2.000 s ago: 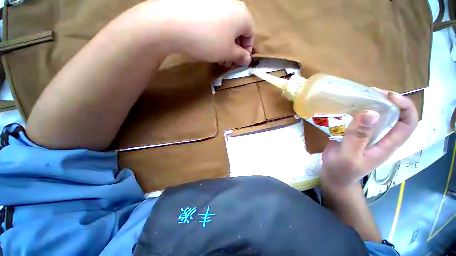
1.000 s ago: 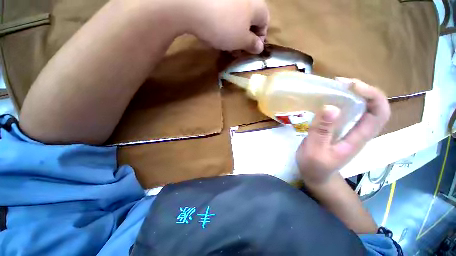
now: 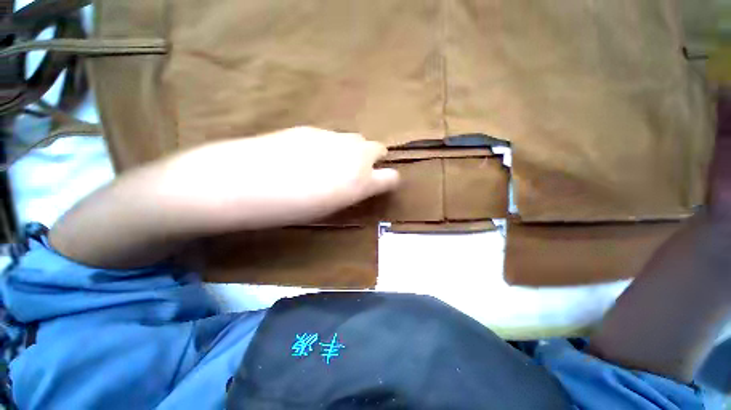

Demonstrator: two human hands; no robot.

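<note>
The brown bag body panel [image 3: 304, 88] lies flat with a fine centre seam. A notch in its near edge shows a brown lower layer [image 3: 473, 188], with small white tabs at its right corner. Below it, a square cut-out in the lower layer shows white table. My left hand [image 3: 345, 176] is blurred and lies palm down over the notch's left corner, thumb and finger apart at the tips; whether it grips the edge is unclear. My right hand [image 3: 717, 120] is dark, blurred and cut off at the right edge. A yellowish blur there may be the glue bottle.
A white worktable [image 3: 441, 260] shows through the cut-out and along the near edge. Narrow brown straps [image 3: 120, 48] stick out at the bag's upper left, beside more tangled brown loops at the left edge. My dark apron and blue sleeves are at the bottom.
The glue bottle and right hand have moved from the notch to the far right edge. My left hand has come down over the notch's left corner. The notch edge lies flatter and the panel sits straighter.
</note>
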